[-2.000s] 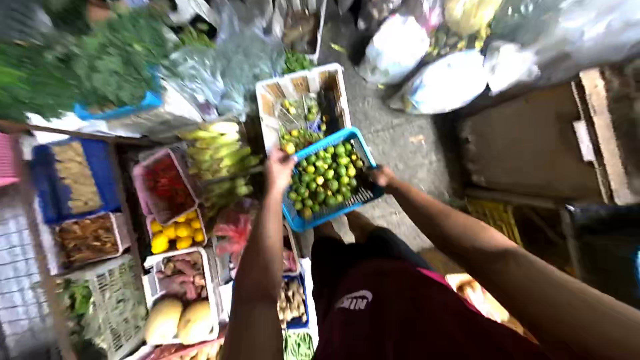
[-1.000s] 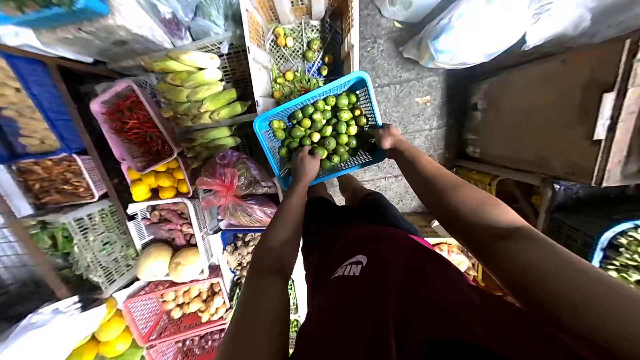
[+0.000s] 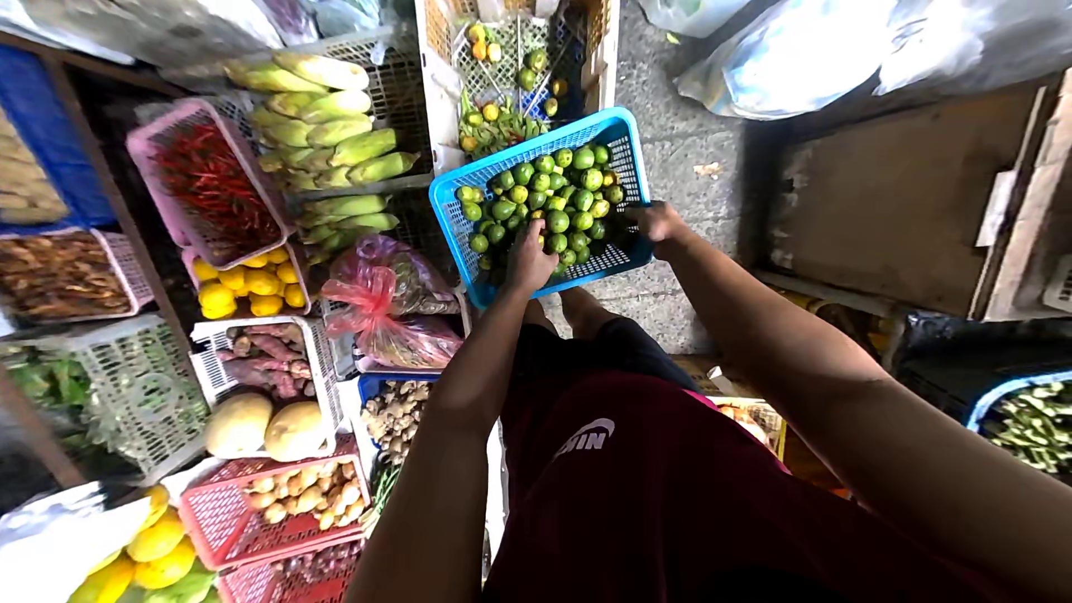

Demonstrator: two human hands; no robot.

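Note:
A blue plastic basket (image 3: 624,134) of small green limes (image 3: 557,201) hangs tilted in front of my body. My right hand (image 3: 657,226) grips its right rim, with the fingers partly hidden inside the wall. Over the near left part of the basket, my left hand (image 3: 533,255) reaches in among the limes, its fingertips on or between them; whether it holds one cannot be seen. Just beyond the basket stands a white plastic crate (image 3: 429,92) with a few green and orange citrus fruits and small leafy produce inside.
At left are corn cobs (image 3: 364,138), a pink basket (image 3: 146,159) of red chillies, yellow fruits (image 3: 264,289), melons (image 3: 297,431) and a red basket (image 3: 205,528). Plastic bags (image 3: 787,54) lie at upper right, above a brown board (image 3: 888,201). Concrete floor (image 3: 695,151) shows between.
My left hand has left the basket's left rim, where it was two seconds ago, and moved in over the limes. My right hand keeps its grip on the right rim.

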